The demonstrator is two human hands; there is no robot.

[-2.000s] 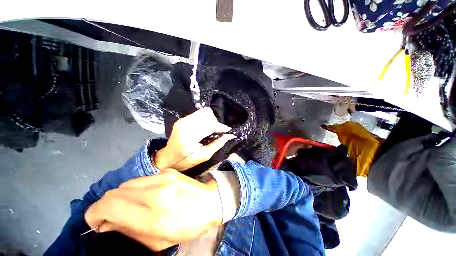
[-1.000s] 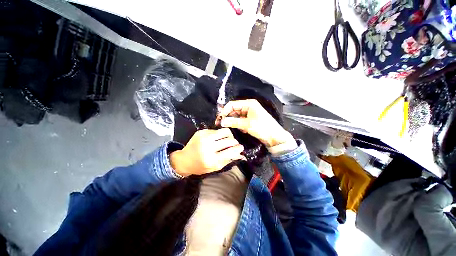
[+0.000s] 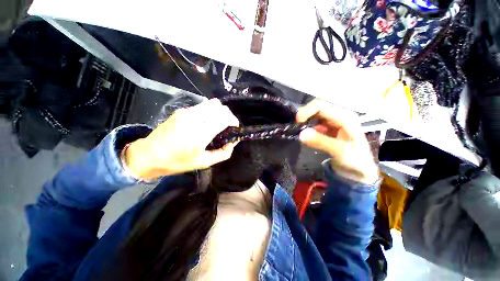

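Note:
My left hand (image 3: pixel 181 140) pinches one end of a stretch of the black garment's trimmed edge. My right hand (image 3: pixel 340 137) pinches the other end. The chain-like trim (image 3: pixel 268 131), dark with white flecks, runs nearly straight between them. The black garment (image 3: pixel 244 162) hangs below the trim, and another flecked edge of it shows just behind. No needle or thread can be made out at my fingers.
The white table (image 3: pixel 296 77) lies ahead, with black-handled scissors (image 3: pixel 329 45), a brown strip (image 3: pixel 259 27), a floral pouch (image 3: pixel 381 33) and yellow handles (image 3: pixel 407 99). A red-rimmed basket (image 3: pixel 307 197) and a person's grey sleeve (image 3: pixel 449 225) are at right. Dark garments (image 3: pixel 60 99) hang at left.
My hands, close together on the garment a second ago, have moved apart and up, with the trimmed edge now stretched between them. The view has shifted; the scissors and pouch appear further left and higher.

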